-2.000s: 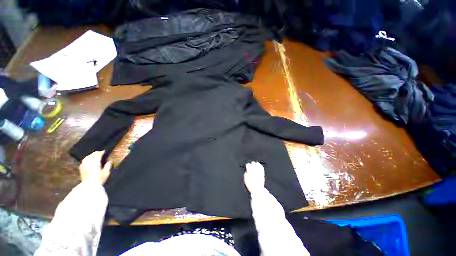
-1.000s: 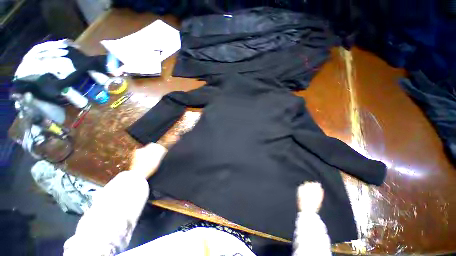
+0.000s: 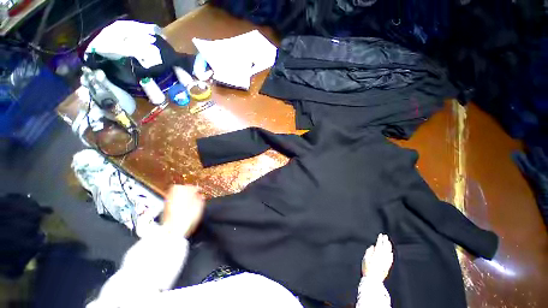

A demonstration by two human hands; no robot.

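A black coat or dress (image 3: 336,198) lies spread on the orange-brown table, collar end away from me, one sleeve out to each side. Its lower right part runs out of the frame bottom. My left hand (image 3: 183,209) is at the garment's left hem corner by the table edge; it is slightly blurred, and the cloth beside it is drawn into folds, so it seems to grip the edge. My right hand (image 3: 378,258) lies flat on the lower right body of the garment, holding nothing.
A black garment pile (image 3: 354,72) lies at the far side. White paper sheets (image 3: 237,57), a yellow tape roll (image 3: 199,91), a small yellow tool (image 3: 202,107), a red stick (image 3: 154,113) and a spray bottle or gun (image 3: 108,96) lie at the left. Patterned cloth (image 3: 117,189) hangs by the left edge.
The view has swung left, so the table's things sit further right. My left hand has drawn the garment's left edge outward into folds. My right hand has opened flat on the cloth.
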